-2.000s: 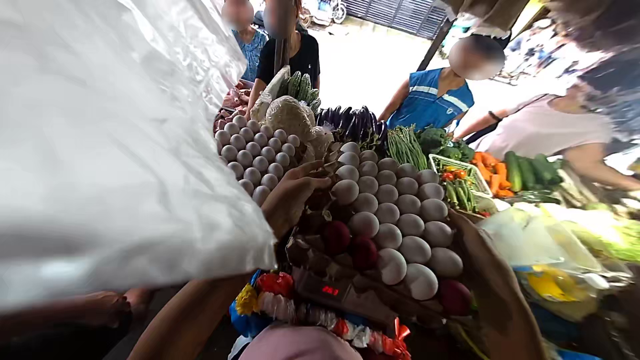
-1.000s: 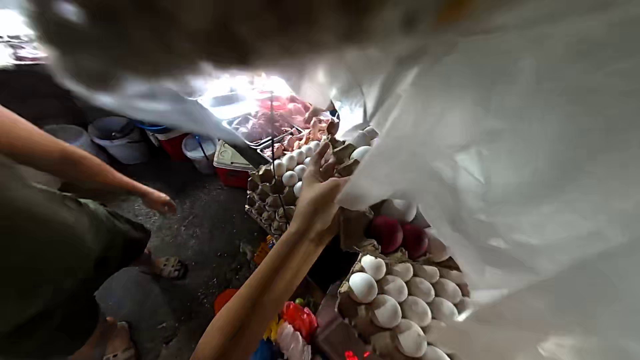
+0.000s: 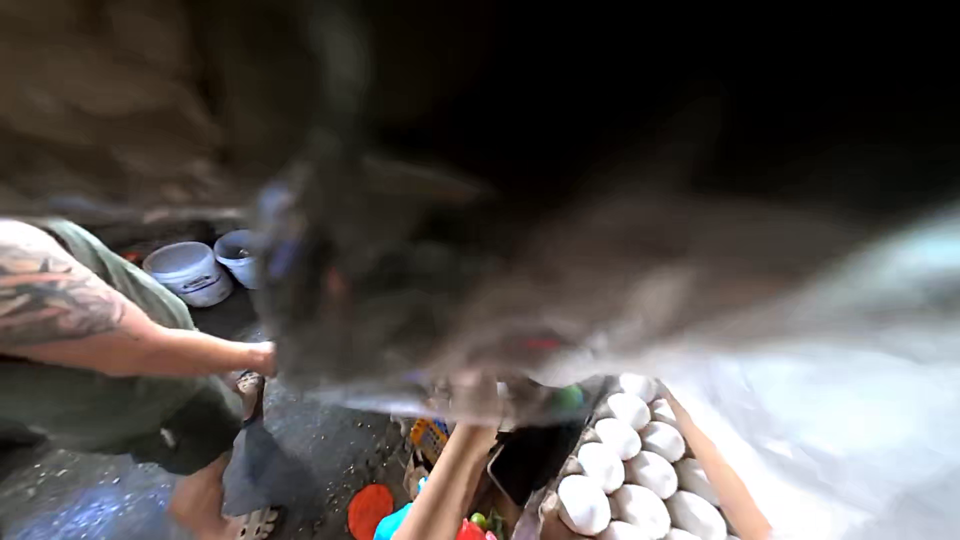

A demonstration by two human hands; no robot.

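Note:
A translucent plastic sheet or bag point(image 3: 525, 300) hangs blurred across much of the head view. Behind its lower edge, my left hand point(image 3: 474, 397) shows only faintly above the forearm; what it touches cannot be told. White eggs point(image 3: 651, 472) fill a cardboard tray point(image 3: 551, 517) at the lower right. My right forearm runs along the tray's right side, with the hand hidden near the tray's far end. A dark flat object lies between my left forearm and the tray.
At the left stands another person point(image 3: 127, 337) in a green top, one arm reaching forward. White buckets point(image 3: 189, 274) stand on the wet, dark floor point(image 3: 300, 450) behind them. A round red object point(image 3: 370, 511) and small colourful items are at the bottom.
The view has swung strongly between frames. My left hand, seen by a farther egg tray one second ago, is now veiled by the plastic. My right forearm has come into view beside the eggs.

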